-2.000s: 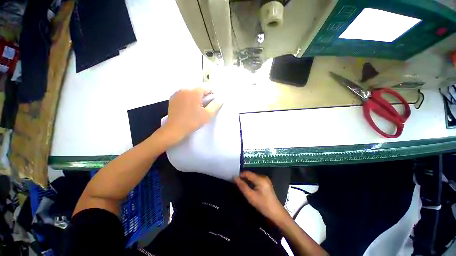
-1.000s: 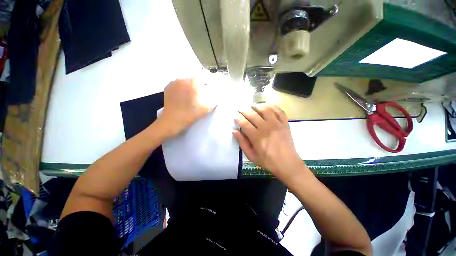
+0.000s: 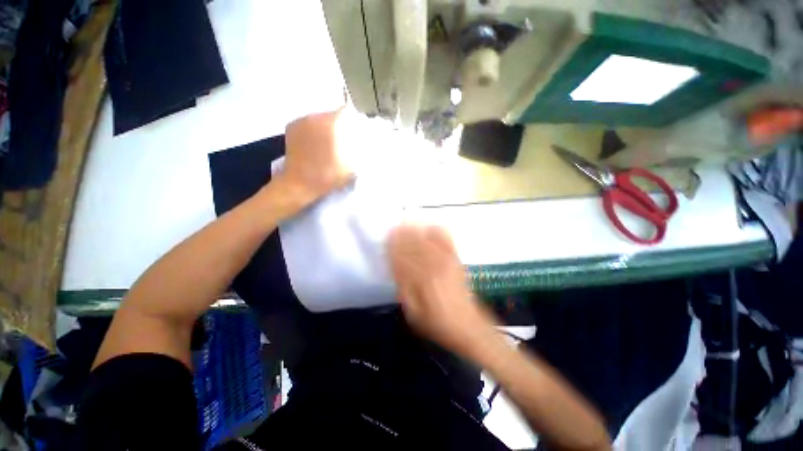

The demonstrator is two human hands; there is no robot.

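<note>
A white cloth panel (image 3: 339,255) lies over a dark panel (image 3: 244,181) in front of the sewing machine (image 3: 528,53), its lower end over the table edge. My left hand (image 3: 319,154) rests on the white panel's upper left, close to the brightly lit needle area; its fingertips are lost in glare. My right hand (image 3: 427,269) is blurred at the white panel's right edge, near the table's front edge. Whether its fingers grip the cloth cannot be told. The glare hides the presser foot and needle.
Red-handled scissors (image 3: 638,204) and a dark rectangular object (image 3: 491,143) lie right of the needle area. Dark panels (image 3: 167,66) are stacked at the left beside a brown board (image 3: 53,220). A blue crate (image 3: 231,374) is below. Dark and white cloth (image 3: 656,427) hangs lower right.
My right hand was at the panel's lower edge, rose near the needle area, and is now lower again along the right edge. My left hand stays on the panel, slightly further up. The camera view has shifted.
</note>
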